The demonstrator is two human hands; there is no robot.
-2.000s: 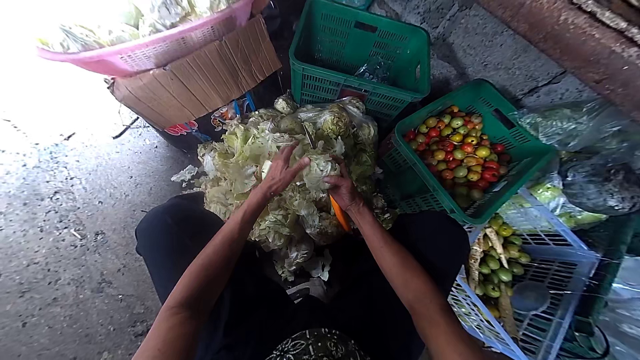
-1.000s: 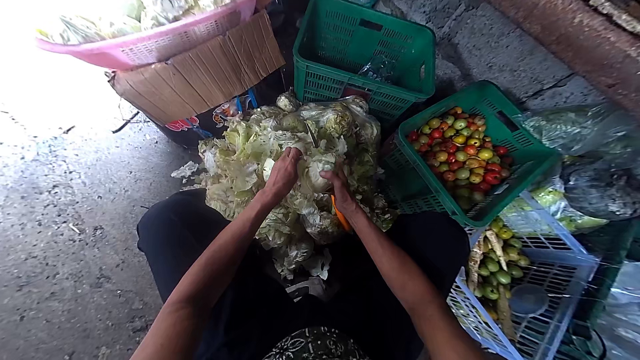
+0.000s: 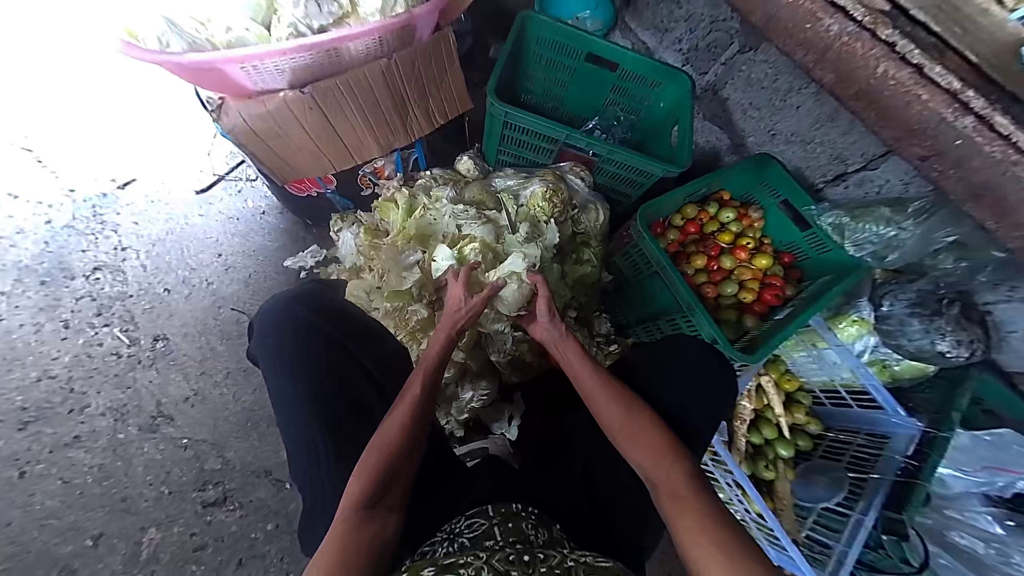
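Note:
A pale green head of cabbage or lettuce (image 3: 513, 294) lies between my two hands, over a big heap of loose wilted leaves (image 3: 400, 264) between my knees. My left hand (image 3: 464, 300) has its fingers spread at the left side of the head, touching leaves. My right hand (image 3: 543, 310) holds the head from the right, with the thumb raised along it. Behind the heap, a clear plastic bag (image 3: 552, 192) contains more round heads. The orange thing at my right hand in the earlier views is mostly hidden now.
A pink basket (image 3: 280, 68) of leafy heads rests on a cardboard-topped box (image 3: 344, 112). Beyond the heap stands a green crate (image 3: 588, 104). Right of it, another green crate (image 3: 832, 280) contains tomatoes (image 3: 728, 260). A pale plastic crate (image 3: 872, 448) holds green produce and roots. Concrete floor (image 3: 144, 360) lies left.
My left hand closed in on the head a second ago and is now spread at its left side. The orange thing below my right hand has gone mostly out of sight.

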